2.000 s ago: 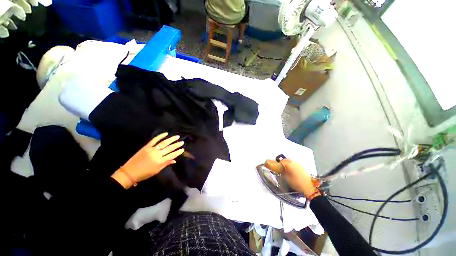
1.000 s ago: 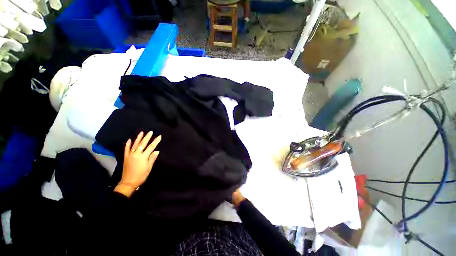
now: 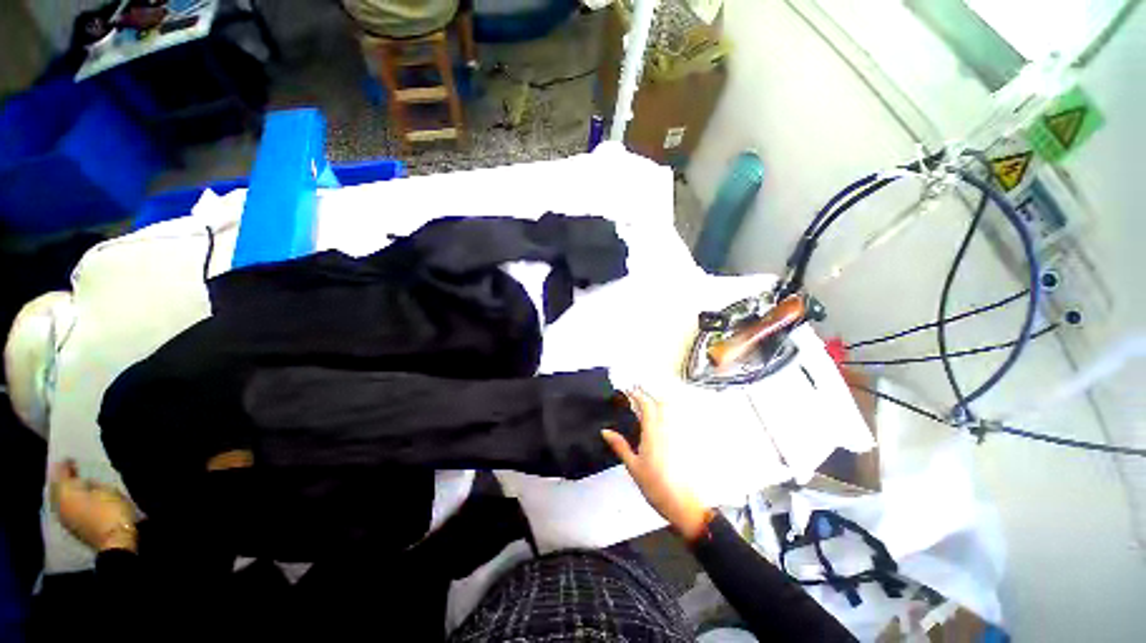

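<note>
A black garment [image 3: 365, 314] lies over the white table cover, its far sleeve stretched towards the back right. Its near sleeve [image 3: 415, 421] lies flat across the front, pointing right. My right hand [image 3: 647, 459] holds the cuff end of this near sleeve. My left hand [image 3: 94, 509] is at the garment's left edge, low at the far left; whether it grips cloth I cannot tell. A small brown label [image 3: 230, 460] shows on the garment. The steam iron [image 3: 754, 342] with its orange-brown handle stands on the right part of the table, touched by no hand.
The blue sleeve board base [image 3: 279, 189] rises at the back left. A cream padded lump [image 3: 35, 358] sits at the far left corner. Hoses [image 3: 1033, 302] loop at the right by the wall. A person sits on a wooden stool [image 3: 421, 91] beyond the table.
The iron was released between the first two frames. The garment has been spread leftwards off the pale board, its near sleeve now drawn out flat. My left hand has moved far left.
</note>
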